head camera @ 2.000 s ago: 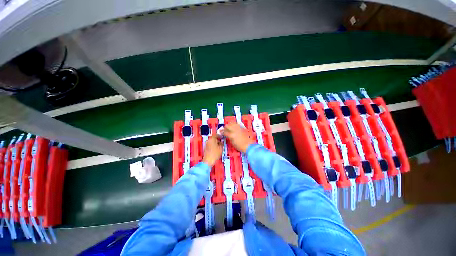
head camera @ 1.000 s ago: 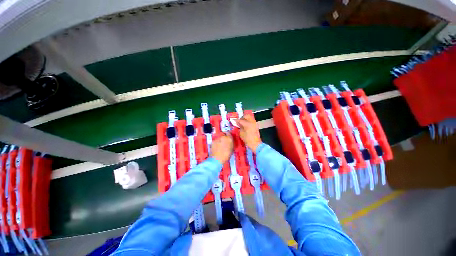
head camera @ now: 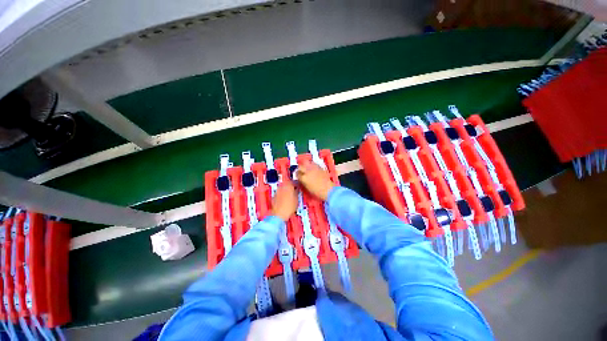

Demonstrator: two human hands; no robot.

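Observation:
A red slotted tray (head camera: 213, 216) lies in front of me with two rows of smartwatches on pale blue straps. In the back row, the watches on the left show dark faces. The fourth smartwatch (head camera: 293, 171) also shows a dark face, beside my fingers. Front-row watches such as this one (head camera: 311, 246) show pale backs. My right hand (head camera: 314, 181) has its fingertips closed at the fourth watch's right edge. My left hand (head camera: 285, 201) is just below it, against the strap; its fingertips are too small to read. Whether a wipe is held cannot be seen.
A white pot and white lump (head camera: 172, 244) stand left of the tray. A thick red tray stack (head camera: 383, 183) with watches is at right, another red tray (head camera: 572, 113) at far right. More trays (head camera: 57, 273) stand at left. Metal posts (head camera: 100, 196) and a fan (head camera: 50, 133) are at upper left.
The fourth back-row watch showed its pale back one second ago and now shows a dark face. My right hand has moved left to it; my left hand has moved slightly left. The view has shifted slightly.

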